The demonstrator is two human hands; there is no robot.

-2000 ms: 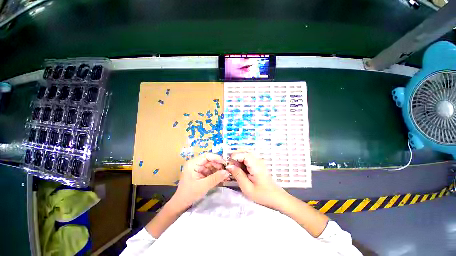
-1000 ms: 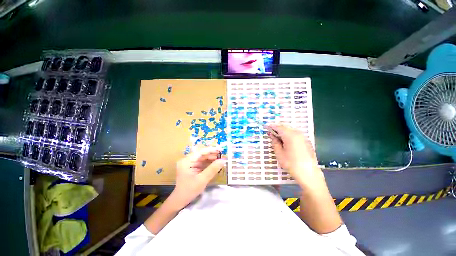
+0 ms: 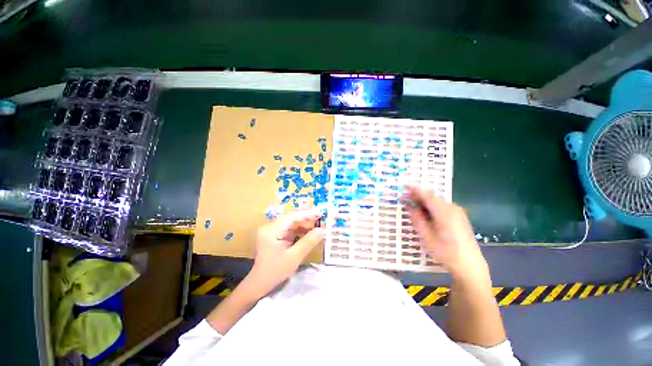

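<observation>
My left hand (image 3: 284, 243) is over the front edge of the brown board (image 3: 232, 193), near the white tray. Its thumb and fingers pinch a small dark piece (image 3: 319, 222), mostly hidden by the fingers. My right hand (image 3: 442, 227) is blurred over the right part of the white parts tray (image 3: 386, 261). Its fingers are bent together; whether they hold something cannot be told. Blue pieces (image 3: 304, 182) lie scattered over the board and tray. A few dark parts (image 3: 435, 151) sit in slots at the tray's upper right.
A clear blister tray (image 3: 89, 161) with black cases stands at the left. A lit smartphone (image 3: 362, 93) is behind the trays. A light-blue fan (image 3: 586, 154) is at the right. Yellow-green cloth (image 3: 96, 279) lies in an open box at the lower left.
My hands were together two seconds ago and are now apart. My right hand moved over the white tray, then slightly further right. The board and tray look slightly turned, and the phone picture changed.
</observation>
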